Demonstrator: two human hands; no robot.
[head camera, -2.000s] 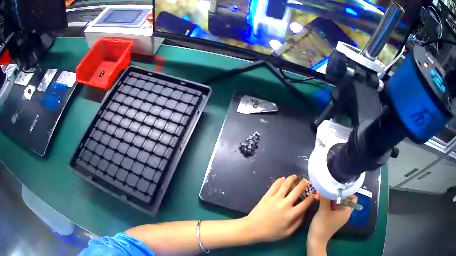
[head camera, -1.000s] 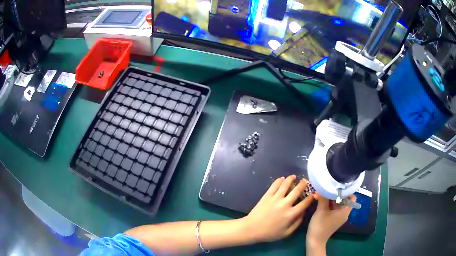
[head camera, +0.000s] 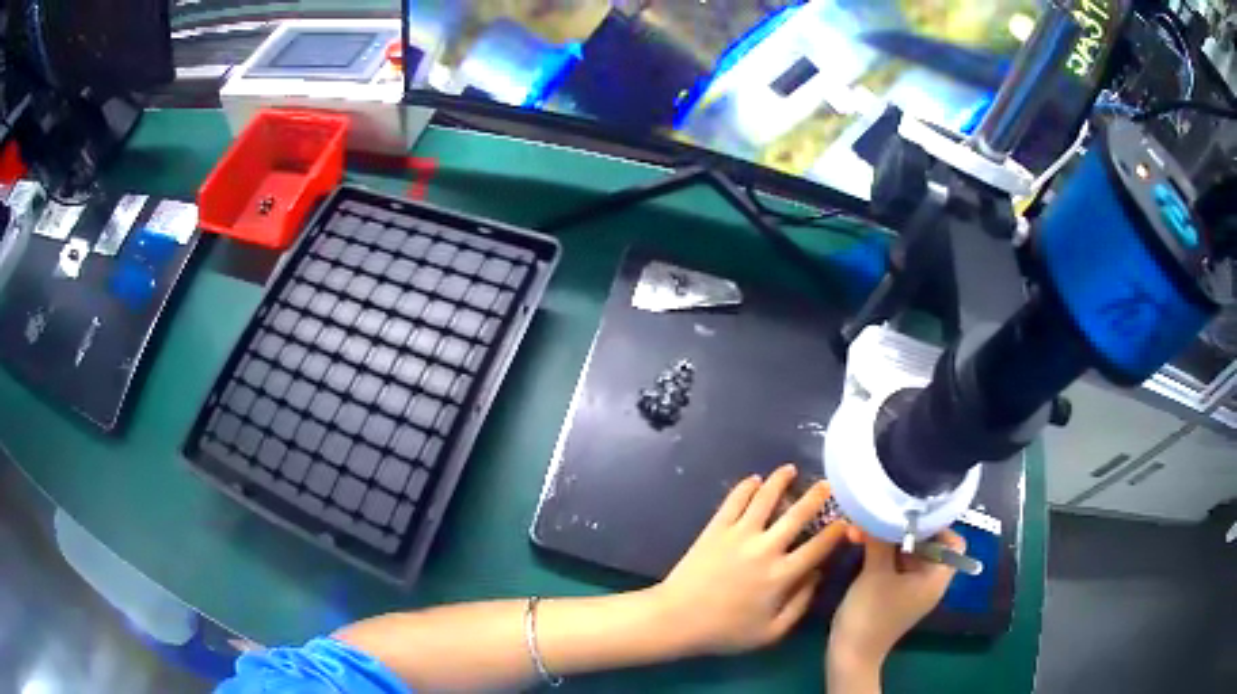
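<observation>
My left hand (head camera: 746, 563) lies on the black base plate (head camera: 611, 475), fingers bent toward small glinting parts (head camera: 822, 507) at the ring light's left edge. Whether its fingertips pinch a part cannot be told. My right hand (head camera: 889, 597) is just below the white ring light (head camera: 868, 468), its fingertips partly hidden by it. It holds a thin silvery tool (head camera: 950, 556) whose end sticks out to the right. The microscope (head camera: 1106, 264), black with a blue band, stands tilted above. A dark component pile (head camera: 665, 393) lies mid-plate.
A silvery wedge (head camera: 685, 289) lies at the plate's far edge. Left are a black pocket tray (head camera: 366, 366), a red bin (head camera: 278, 176) with few tiny parts, and a second black plate (head camera: 95, 312). Behind are a white instrument (head camera: 326, 75) and a monitor (head camera: 705, 82) showing magnified parts.
The monitor picture has changed to other magnified parts. My left fingers have shifted slightly. The whole view has moved a little; the tray, bin and pile look the same.
</observation>
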